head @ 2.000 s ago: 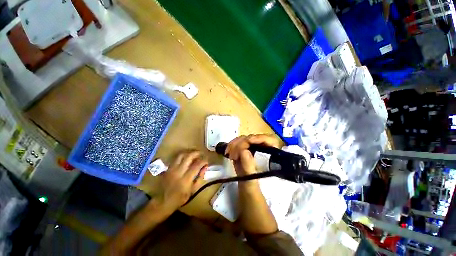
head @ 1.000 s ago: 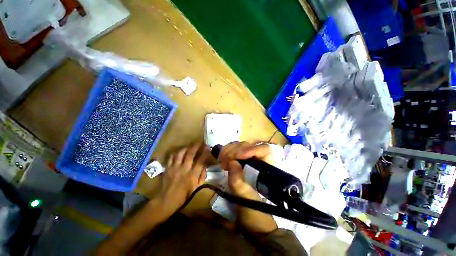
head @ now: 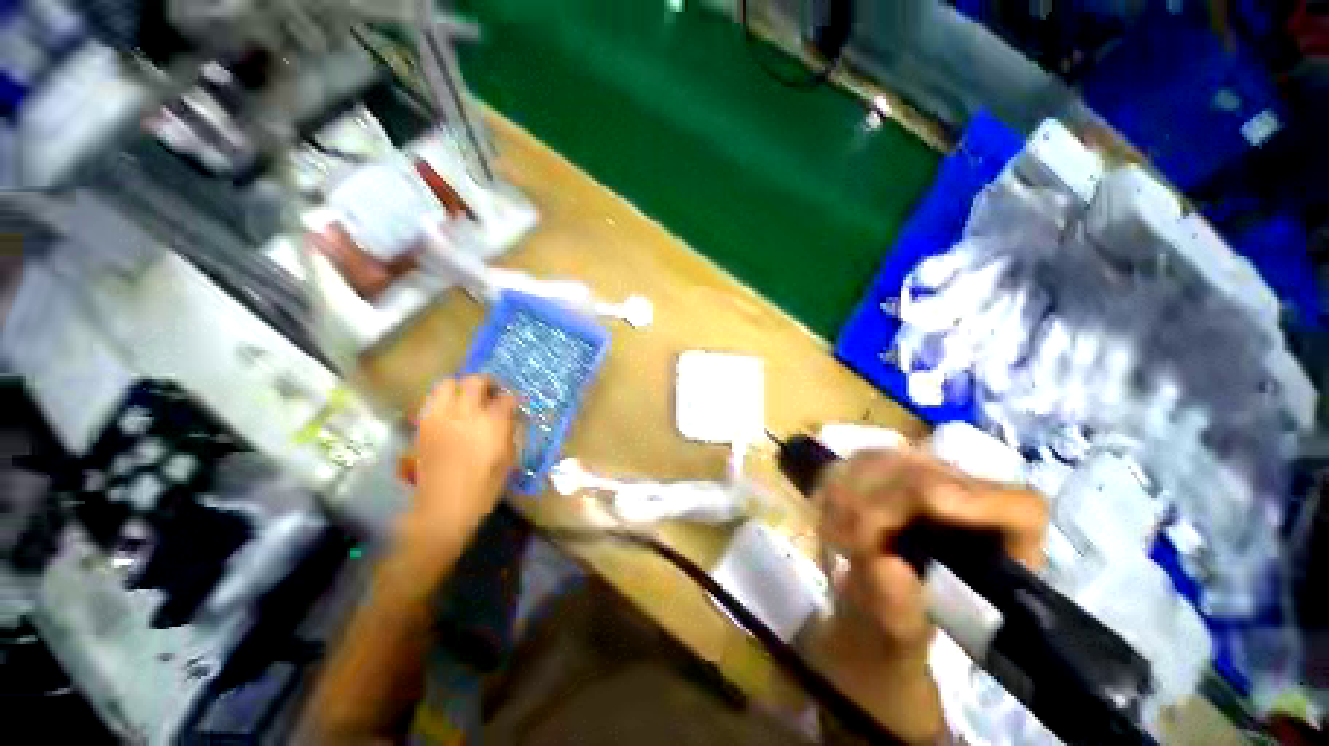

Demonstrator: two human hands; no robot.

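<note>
My right hand (head: pixel 926 547) is closed around the black electric screwdriver (head: pixel 1020 619), its tip pointing up and left, close to the white housing (head: pixel 720 397) but off it. The housing lies flat on the tan bench. My left hand (head: pixel 467 437) is at the left edge of the blue screw tray (head: pixel 587 354), fingers over the screws (head: pixel 541 367); blur hides whether it holds any. A white cord in a clear bag (head: pixel 678 500) lies below the housing.
The press base with a white unit (head: pixel 382 211) is at upper left. The green conveyor (head: pixel 700 161) runs behind the bench (head: pixel 641 241). Bagged white units (head: pixel 1020 306) are piled on a blue sheet (head: pixel 896 299) at right. Another white housing (head: pixel 768 579) lies near my right hand.
My left hand has moved left from beside the housing to the screw tray. My right hand has drawn the screwdriver down and right, away from the housing. The view has shifted, showing more of the press.
</note>
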